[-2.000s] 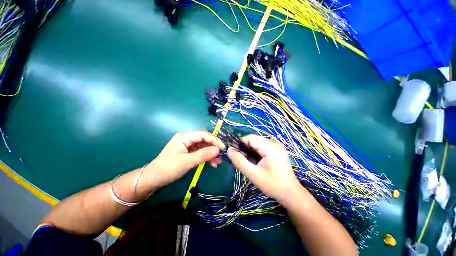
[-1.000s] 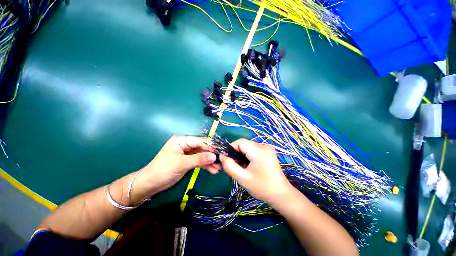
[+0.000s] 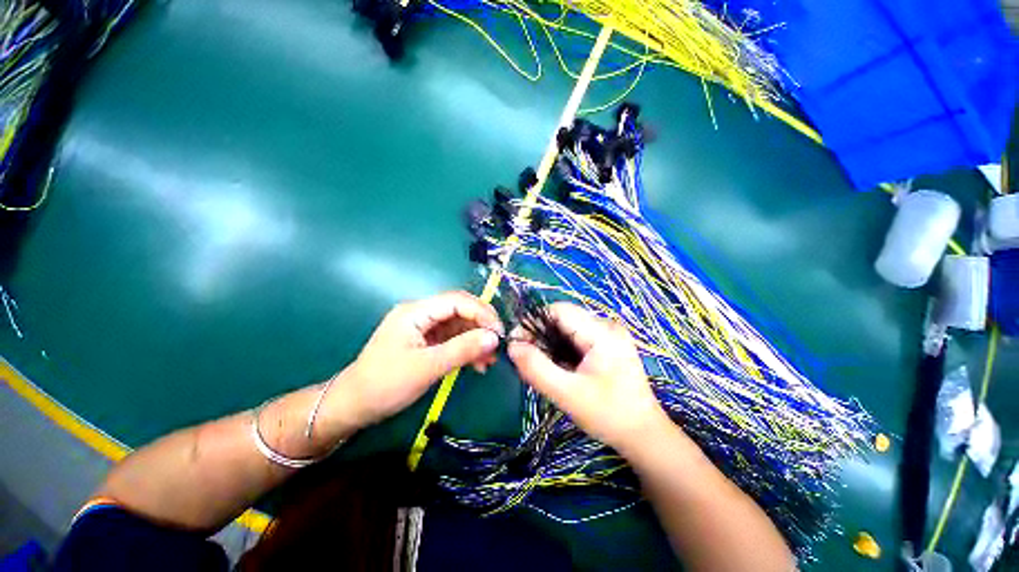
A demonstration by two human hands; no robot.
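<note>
My right hand [image 3: 592,363] holds a small fan of black wires [image 3: 539,324], their thin tips pointing up and left. My left hand [image 3: 430,341] is just left of it, thumb and forefinger pinched together at something small and dark, mostly hidden by the fingers; the connector housing itself cannot be made out. The fingertips of both hands nearly meet over the yellow tape line [image 3: 445,391]. Beside and beyond my right hand lies the large bundle of white, blue, yellow and black harness leads [image 3: 682,291], with black connectors [image 3: 603,145] at its upper-left end.
A yellow wire bundle [image 3: 682,39] lies at the top, left of a blue bin [image 3: 894,84]. Another harness bundle [image 3: 34,101] is at the far left. White translucent containers [image 3: 918,238] and small clear bags [image 3: 956,408] line the right edge. Orange-yellow bits [image 3: 867,544] lie at the lower right.
The whole view shifts slightly between frames. Both hands stay close together at the black wires; the fingertips are a little further apart than one second ago.
</note>
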